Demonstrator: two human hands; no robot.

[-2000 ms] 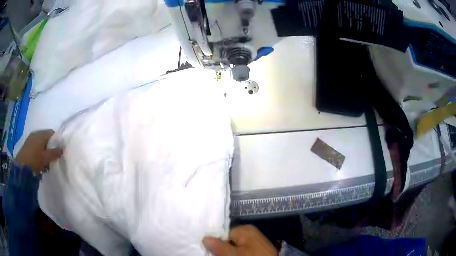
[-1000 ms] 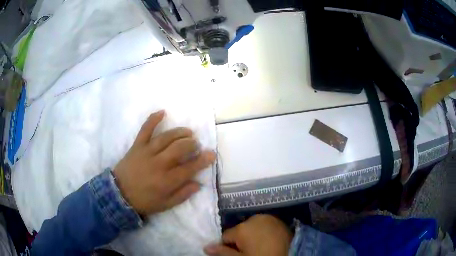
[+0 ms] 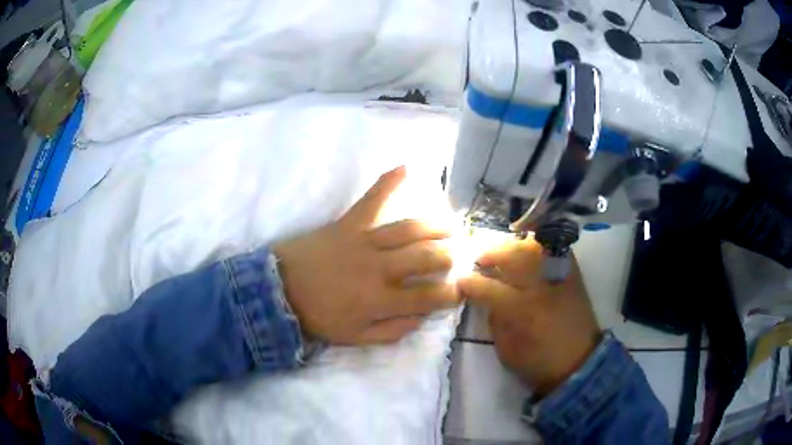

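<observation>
The white padded panel [image 3: 200,209] covers the left of the table and reaches under the sewing machine head [image 3: 538,104]. My left hand [image 3: 373,274] lies flat on the panel, fingers spread, fingertips by the needle area. My right hand [image 3: 534,308] is at the panel's right edge beside the presser foot [image 3: 486,217], thumb and fingertips close together at the edge. Bright lamp glare hides the exact contact there and the needle.
The black phone [image 3: 660,269] lies right of the machine head. Dark tapes [image 3: 722,348] hang at the far right. A yellow piece [image 3: 768,343] is at the right rim. A green item [image 3: 102,33] and a blue strip [image 3: 52,169] are at the far left.
The machine head appears larger and lower as the view shifted. My right hand has moved up from the table's front edge to the needle area. My left hand has moved up the panel towards the needle.
</observation>
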